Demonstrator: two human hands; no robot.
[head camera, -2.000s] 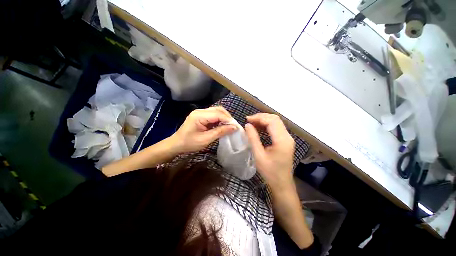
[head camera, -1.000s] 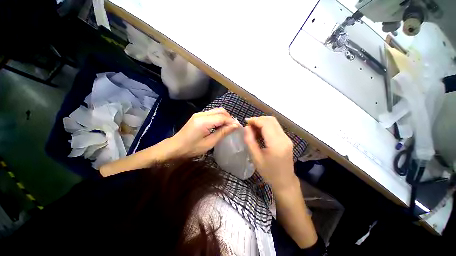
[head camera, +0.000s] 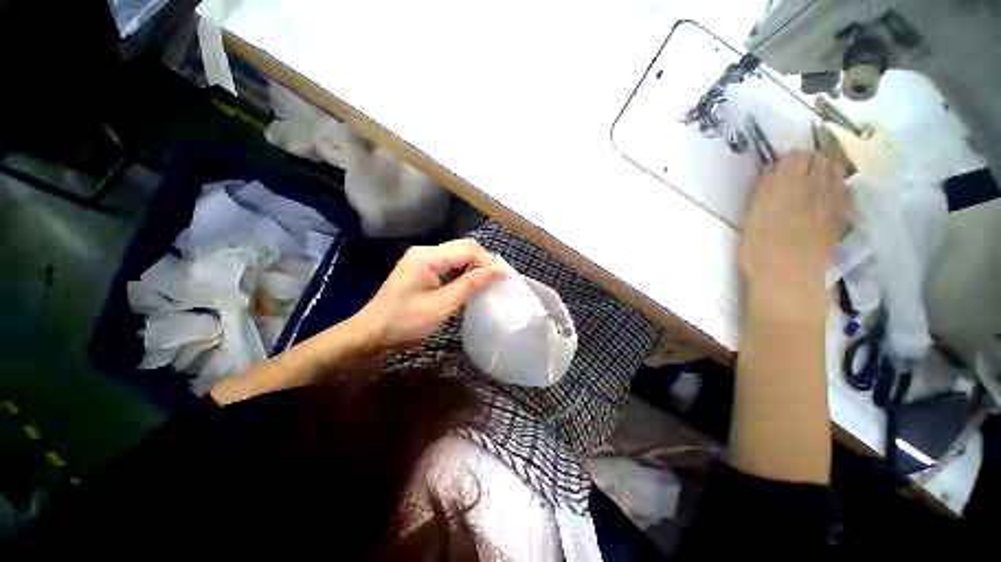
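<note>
A white fabric piece (head camera: 518, 335) hangs over the checked lap covering, its upper edge pinched in the fingers of my left hand (head camera: 428, 294). It looks rounded, with a fold at its right side. My right hand (head camera: 793, 220) is on the machine bed at the right, blurred. Its fingertips are beside the dark snips (head camera: 760, 143) and near the pale yellow template. Whether the fingers hold anything is hidden.
The sewing machine's silvery plate (head camera: 659, 121) and knob (head camera: 862, 79) are at the upper right. White strips (head camera: 906, 263) and black-handled scissors (head camera: 867, 360) lie right of my right forearm. A dark blue bin (head camera: 121, 296) with white cut pieces stands at the left.
My right hand has let go of the fabric and moved up and right from the lap onto the machine bed. My left hand still holds the fabric, which now hangs more open.
</note>
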